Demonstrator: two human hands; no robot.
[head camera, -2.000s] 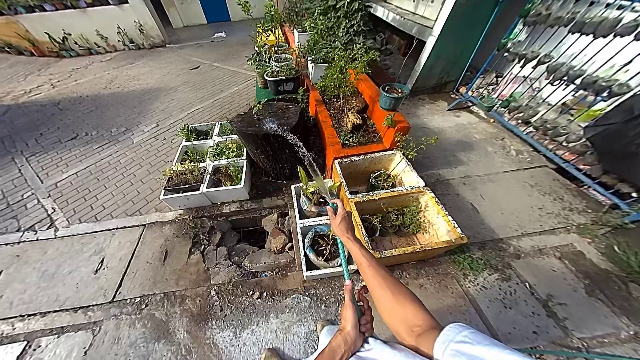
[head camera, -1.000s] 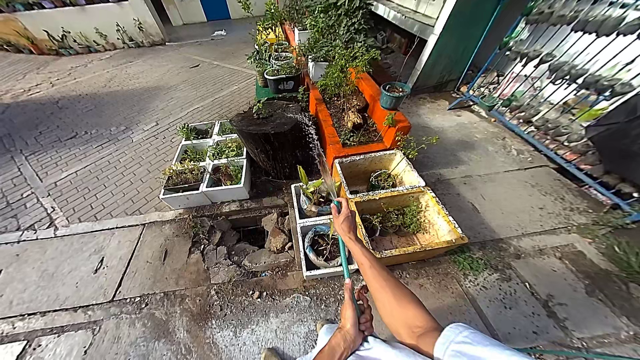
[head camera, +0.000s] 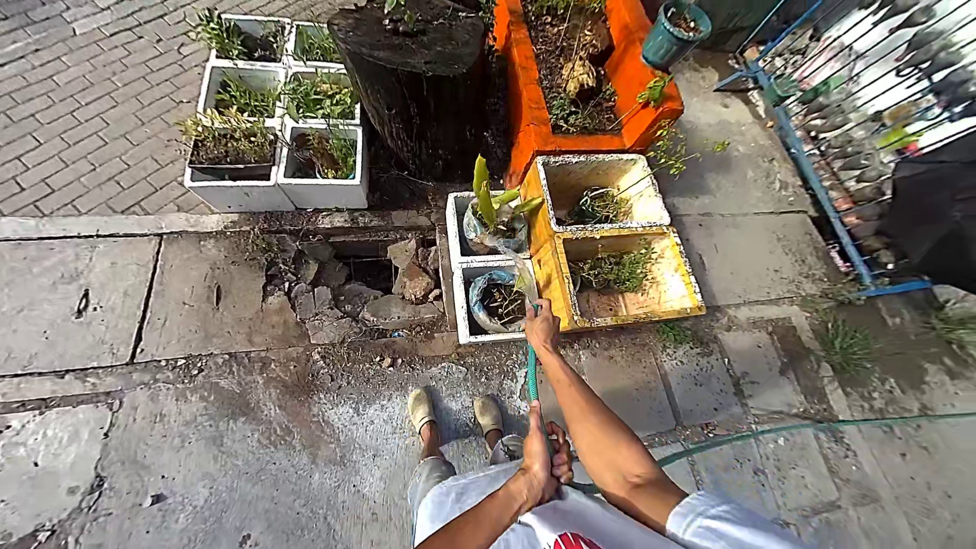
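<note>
My right hand (head camera: 542, 326) grips the end of a green garden hose (head camera: 532, 372), and water leaves it toward the white foam boxes just ahead. Lower down, close to my body, my left hand (head camera: 543, 461) is closed around the same hose. A potted plant with broad green leaves (head camera: 496, 200) stands in the farther white box, beneath the water. The nearer white box holds a plastic-wrapped pot (head camera: 488, 301) with thin stems. Beside them on the right are two yellow-edged foam boxes (head camera: 629, 316) with small plants inside.
A tree stump (head camera: 412, 84) stands beside an orange planter (head camera: 526, 114). White foam planters (head camera: 324, 194) sit at the left. Broken concrete surrounds a hole (head camera: 370, 273) ahead of my feet. Green hose crosses the paving at right, near a blue metal frame (head camera: 820, 198) and a green pot (head camera: 675, 38).
The view has tilted down, showing my feet. The water, which arced toward the stump and then rose beside the orange planter, now falls close by over the white boxes.
</note>
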